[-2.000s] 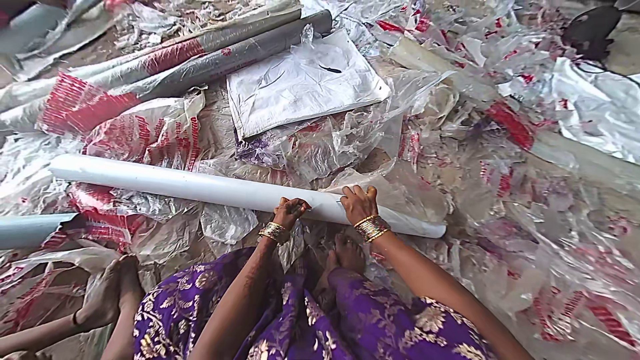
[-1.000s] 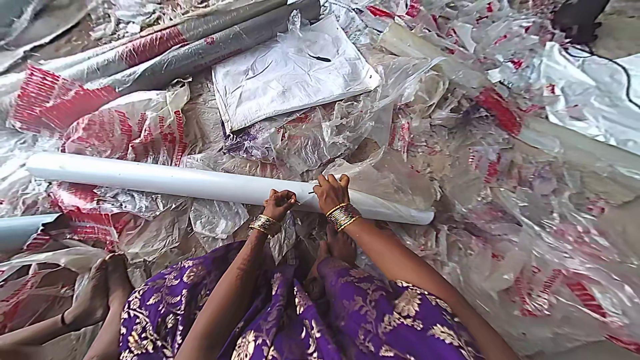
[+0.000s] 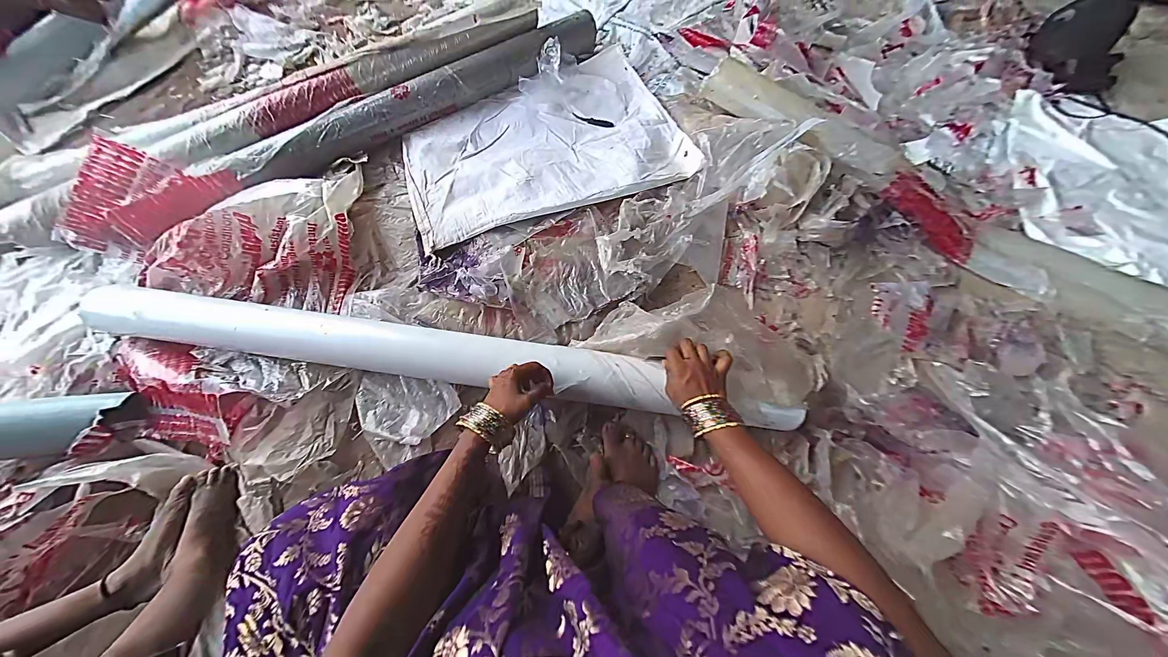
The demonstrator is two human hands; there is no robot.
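A long white plastic-wrapped roll (image 3: 301, 339) lies across the ground in front of me, its right end a little nearer to me. My left hand (image 3: 518, 389), with bangles at the wrist, has curled fingers at the roll's near side; whether it grips film there cannot be told. To its right, my right hand (image 3: 695, 372) pinches thin clear plastic film (image 3: 620, 370) on the roll, near its right end. Loose translucent film (image 3: 730, 328) spreads behind that hand.
Another person's feet (image 3: 196, 529) are at the lower left, near a pale blue roll (image 3: 55, 425). Grey wrapped rolls (image 3: 411, 100) and a folded white sheet (image 3: 547, 151) lie beyond. Scraps of plastic film (image 3: 912, 383) cover the ground; a long wrapped roll (image 3: 1058, 265) lies right.
My right hand has moved to the right along the roll, away from my left hand. The two hands were close together before.
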